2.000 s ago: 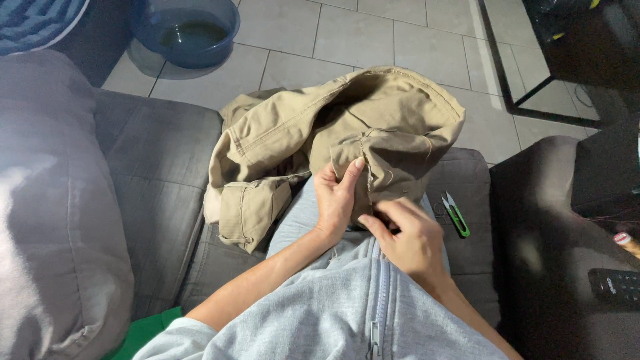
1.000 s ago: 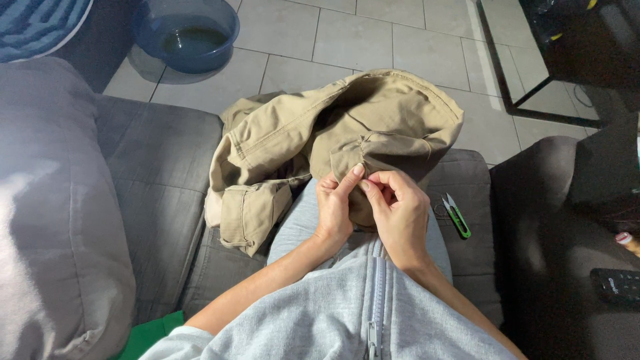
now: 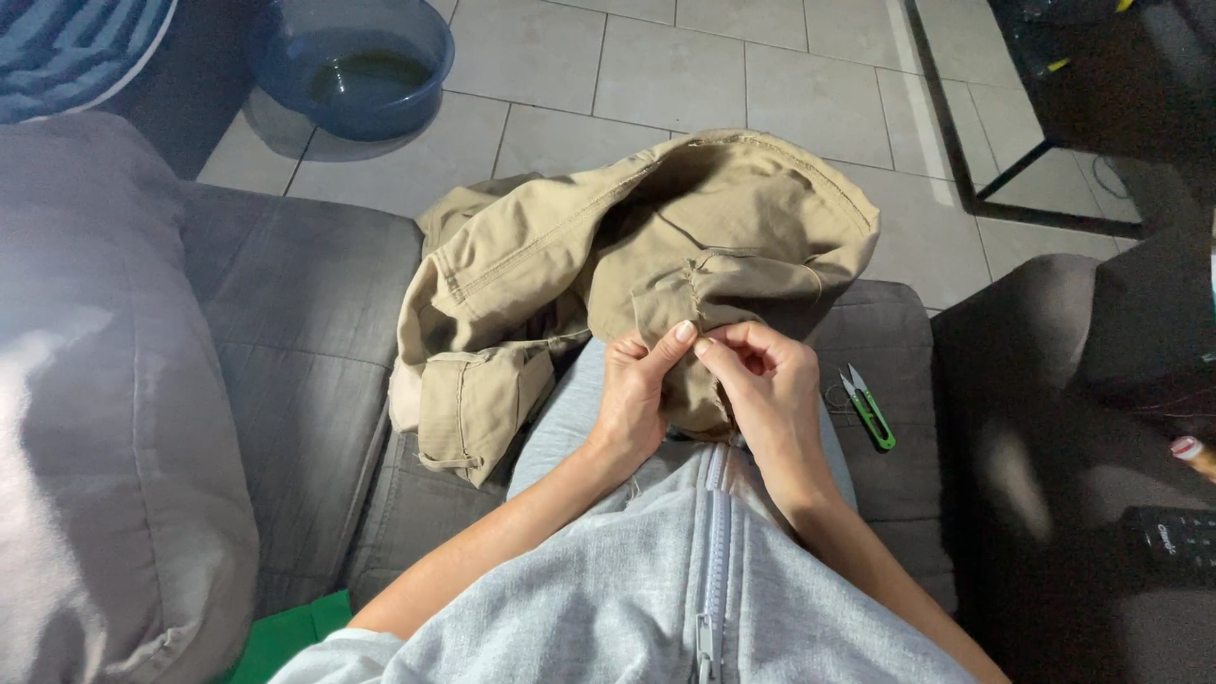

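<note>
A khaki cotton garment (image 3: 532,237) with stitched seams lies bunched across my lap and the grey sofa seat. My left hand (image 3: 638,385) pinches its frayed seam between thumb and fingers. Close beside it, thumb tip nearly against the other thumb, my right hand (image 3: 771,380) grips the same seam from the right. Whether a needle or thread is between the fingertips cannot be told. Green-handled thread snips (image 3: 867,408) rest on the seat to the right of my lap, their blades pointing away from me.
A light grey cushion (image 3: 104,399) stands at the left, with green fabric (image 3: 290,638) by its lower corner. A blue plastic basin (image 3: 380,71) holding liquid is on the tiled floor (image 3: 670,76). A remote control (image 3: 1178,541) lies on the dark sofa arm (image 3: 1007,427) at right.
My right hand has moved up from lower on the garment to beside my left thumb, and its fingers are now at the seam. The left hand has stayed on the fabric.
</note>
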